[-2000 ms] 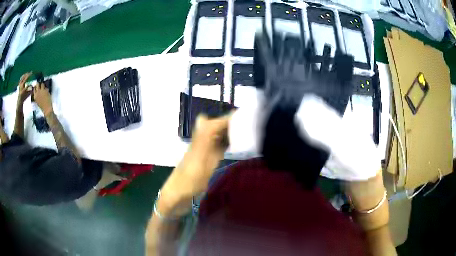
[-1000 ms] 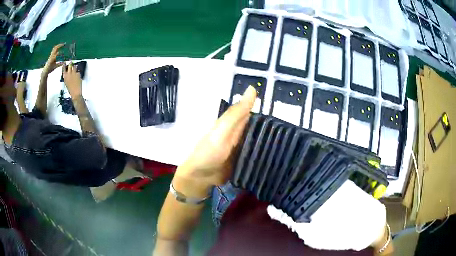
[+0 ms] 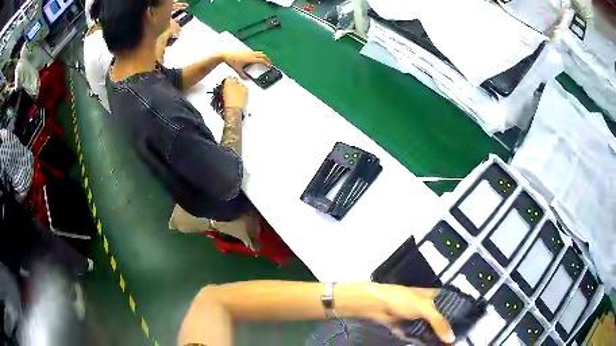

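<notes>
My bare left hand (image 3: pixel 405 305), with a band at the wrist, grips a stack of black housings (image 3: pixel 463 311) at the bottom right, over the near edge of the tray (image 3: pixel 496 260). The fingers partly hide the stack, and its lower part is dark. Black housings with yellow dots lie in two rows of pockets in the tray. Another dark piece (image 3: pixel 407 265) is at the tray's left corner, just beyond my hand. My gloved right hand is out of the picture.
A fanned group of black housings (image 3: pixel 343 179) lies on the white table (image 3: pixel 290 145). A seated worker in a dark shirt (image 3: pixel 182 145) handles a housing (image 3: pixel 262 74) farther left. Stacked trays with white sheets (image 3: pixel 466 47) are on the far side.
The view has swung left and tilted, so the tray and held stack now show at the lower right. The white-gloved right hand has gone out of view. My left hand still holds the stack.
</notes>
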